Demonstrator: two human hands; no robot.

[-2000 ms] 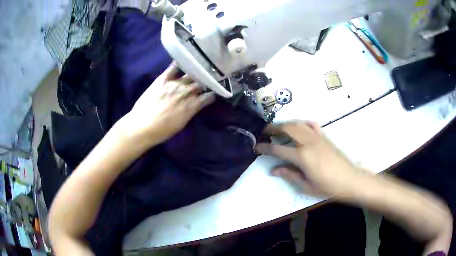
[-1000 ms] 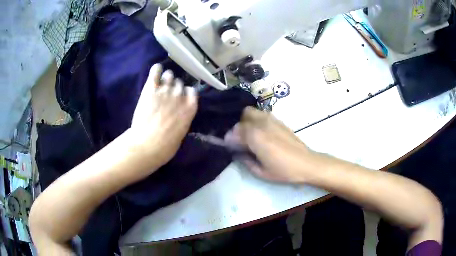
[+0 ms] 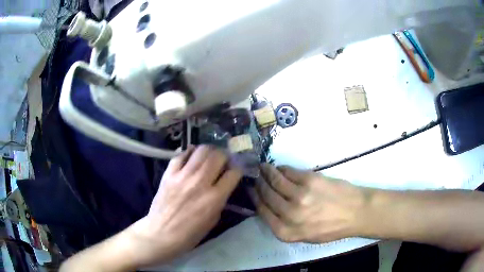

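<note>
The dark navy cloth (image 3: 114,175) lies under the white sewing machine head (image 3: 228,48) and over the table's left part. My left hand (image 3: 193,194) is at the needle area, its bent fingers on the cloth edge. My right hand (image 3: 313,204) is just right of it, fingers curled at the cloth's right edge. The fingertips of both hands almost meet. A pale seam edge (image 3: 239,210) shows between the hands. The presser foot and needle are hidden behind the fingers and the machine parts.
The pale take-up lever guard (image 3: 66,101) hangs at the head's left end. On the white table (image 3: 318,138) are a small tan square (image 3: 356,99), a slotted disc (image 3: 286,115), slim orange and blue handles (image 3: 416,56) and a black phone (image 3: 464,119) at the right edge.
The view has moved closer to the machine. My left hand has come down to the needle area, and both hands are now close together at the cloth edge.
</note>
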